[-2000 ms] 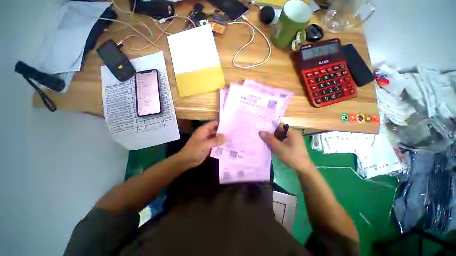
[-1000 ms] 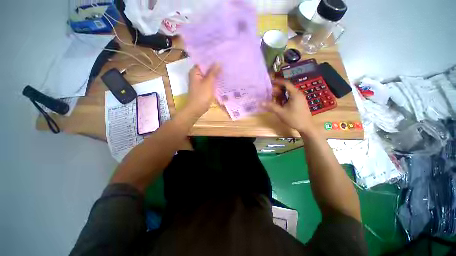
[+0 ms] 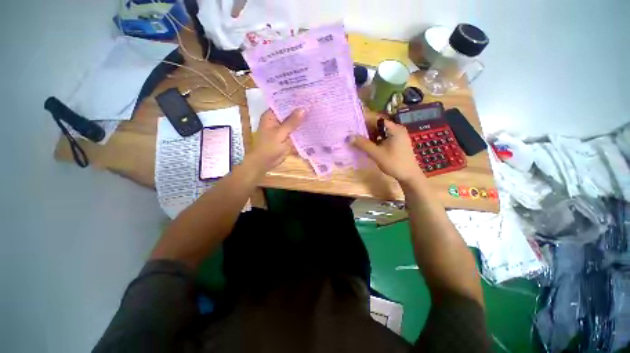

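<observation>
Several pink order slips [image 3: 314, 93] are held up above the front of the wooden desk, overlapping like a loose fan, with printed text and square codes facing me. My left hand [image 3: 278, 138] grips their left edge, thumb on top. My right hand [image 3: 390, 148] grips the lower right edge with the thumb on top. A dark pen [image 3: 381, 127] shows at the fingers of my right hand. The slips hide most of the white and yellow sheets under them.
A lit smartphone [image 3: 215, 152] lies on a printed list [image 3: 177, 165], with a black handset [image 3: 178, 111] above. On the right are a red calculator [image 3: 438, 147], a dark phone [image 3: 466, 132], a green cup [image 3: 389, 84] and a glass bottle [image 3: 445, 72]. Wrapped garments [image 3: 587, 283] lie at far right.
The slips went from low at the desk's front edge up over the desk, and are now held steadier and lower than a second ago. The view has shifted too.
</observation>
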